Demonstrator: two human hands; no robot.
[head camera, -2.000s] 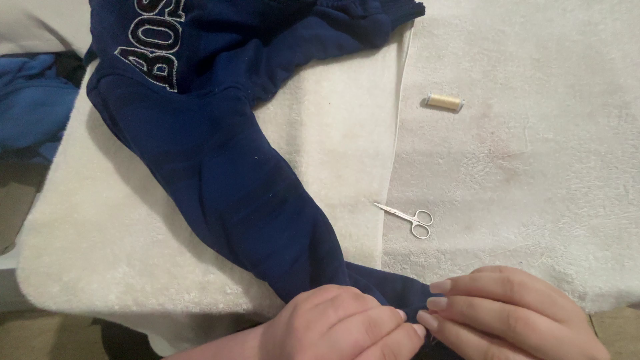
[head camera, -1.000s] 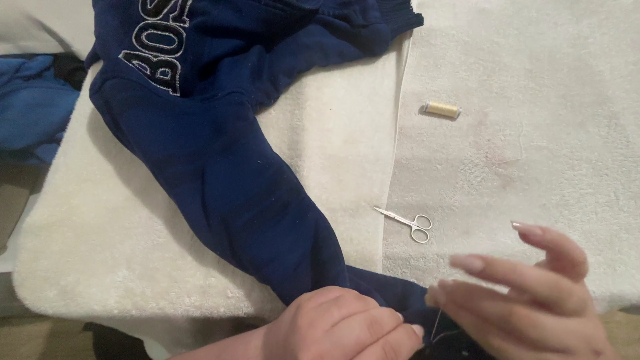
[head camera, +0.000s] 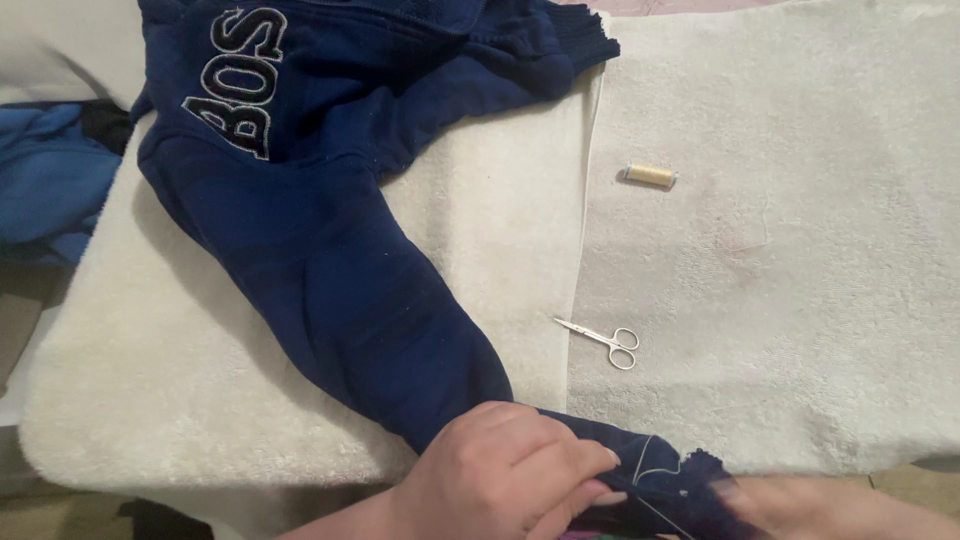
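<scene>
A navy sweatshirt (head camera: 322, 247) with appliqué letters lies with one sleeve stretched down to the bottom edge. My left hand (head camera: 510, 472) pinches the sleeve's fabric between thumb and fingers. Beyond it, at the frayed cuff end, my right hand (head camera: 772, 499) is blurred and partly behind the dark cloth, its fingertips hidden. A light thread (head camera: 641, 457) loops over the cuff between the hands; no needle can be made out. Small metal scissors (head camera: 600, 341) lie above the hands, with a spool of pale yellow thread (head camera: 650, 175) farther up.
Cream fleecy cloth (head camera: 787, 300) covers the surface, with a seam or fold running down near the scissors. A blue garment (head camera: 45, 172) lies at the left edge beside it. Wooden floor (head camera: 37, 517) shows at the bottom left.
My right hand, raised with fingers spread a second ago, has come down to the cuff end. A loop of thread now shows on the sleeve. My left hand keeps its hold.
</scene>
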